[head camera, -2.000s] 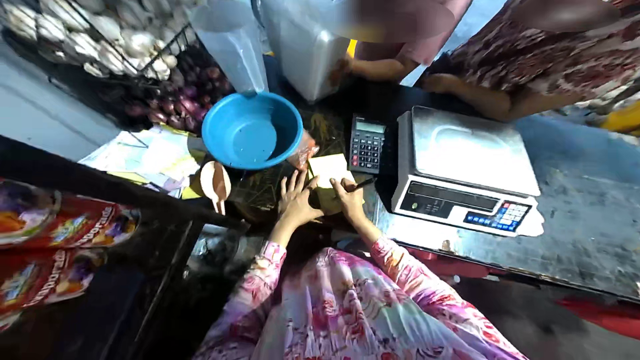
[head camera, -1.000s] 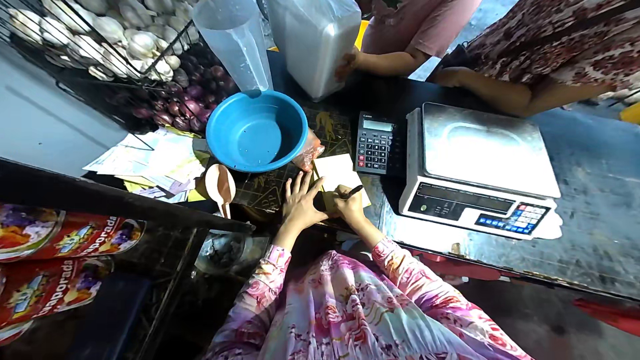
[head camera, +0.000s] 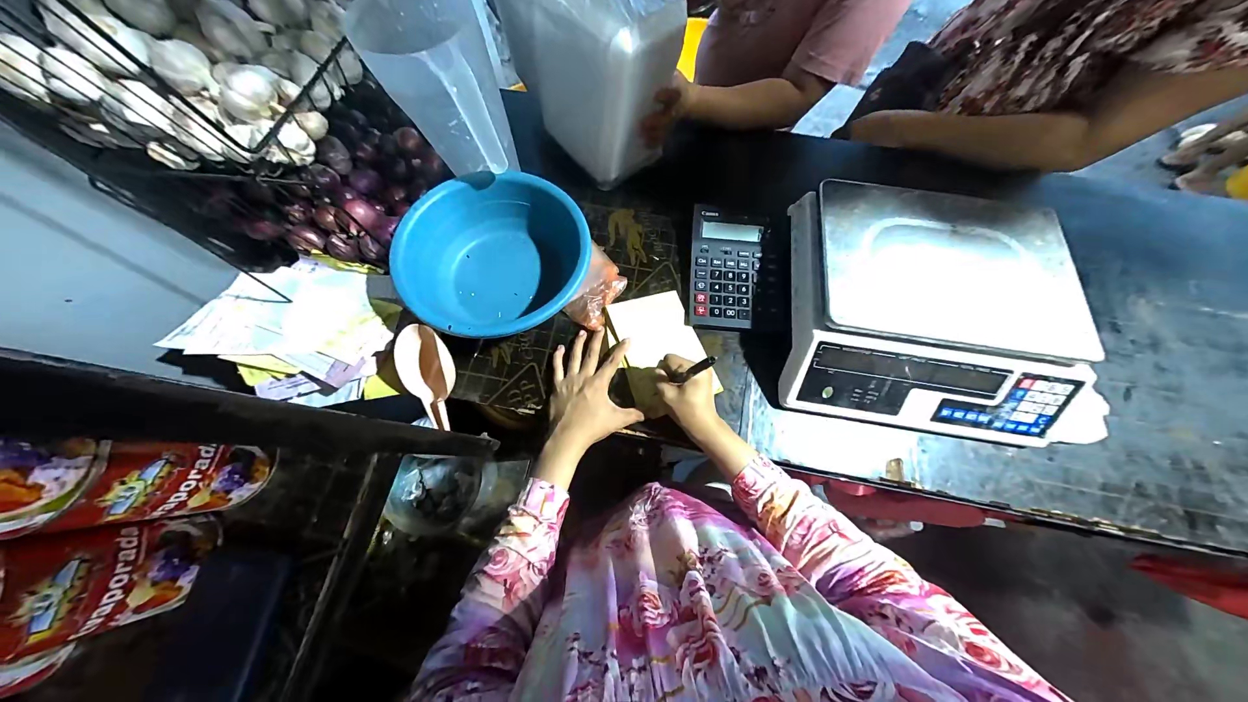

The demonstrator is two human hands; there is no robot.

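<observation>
My right hand (head camera: 686,390) grips a black pen (head camera: 694,370) over a small pale notepad (head camera: 655,327), close to the counter's near edge. Spread flat at the notepad's left side, my left hand (head camera: 585,388) holds nothing; its thumb points toward the right hand. A Canon calculator (head camera: 724,268) lies just beyond the pad to the right. Behind the left hand stands a blue plastic basin (head camera: 499,258), with a clear plastic bag of something orange (head camera: 597,289) against its side. Whether the pen tip touches the paper is hidden by my fingers.
A digital scale (head camera: 946,292) stands at right. Loose papers (head camera: 292,327) and a pale scoop (head camera: 425,370) lie at left, below red onions (head camera: 351,200) and a wire basket of garlic (head camera: 185,83). Across the counter, a person's hand (head camera: 666,109) touches a clear plastic container (head camera: 600,88); another person leans there.
My right hand has shifted slightly on the notepad, with the pen still in it. My left hand stays spread beside the pad.
</observation>
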